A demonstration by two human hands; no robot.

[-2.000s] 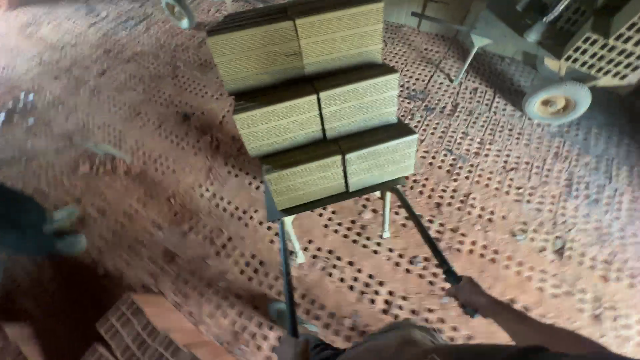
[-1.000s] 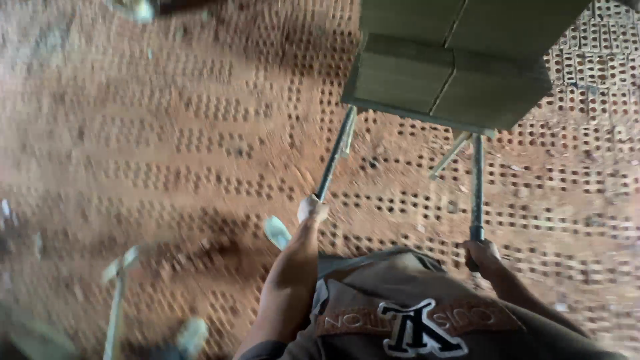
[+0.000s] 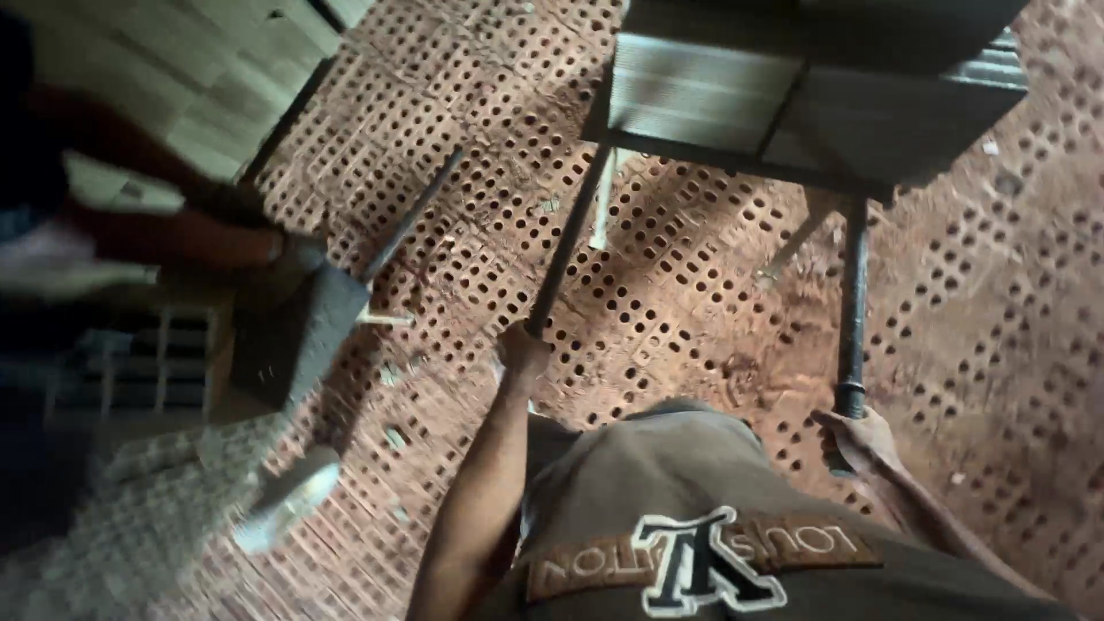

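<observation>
My left hand (image 3: 523,347) is closed around the lower end of the left metal handle (image 3: 573,233) of a cart. My right hand (image 3: 856,438) grips the dark grip at the end of the right handle (image 3: 854,302). Both handles run up to the cart's metal edge (image 3: 742,166), on which stacked ribbed clay blocks (image 3: 703,90) rest in two columns. A pale support leg (image 3: 604,203) hangs below the cart beside the left handle. The top of the load lies beyond the frame.
At the left a blurred co-worker's arms (image 3: 172,233) reach over a dark surface, near another handle bar (image 3: 414,211). A pale stack of blocks (image 3: 233,95) stands at the upper left. A shoe (image 3: 289,500) shows on the floor of perforated bricks (image 3: 483,250).
The view has swung strongly. A co-worker's arms and a pale stack now show at the left. Both my hands stay on the cart handles.
</observation>
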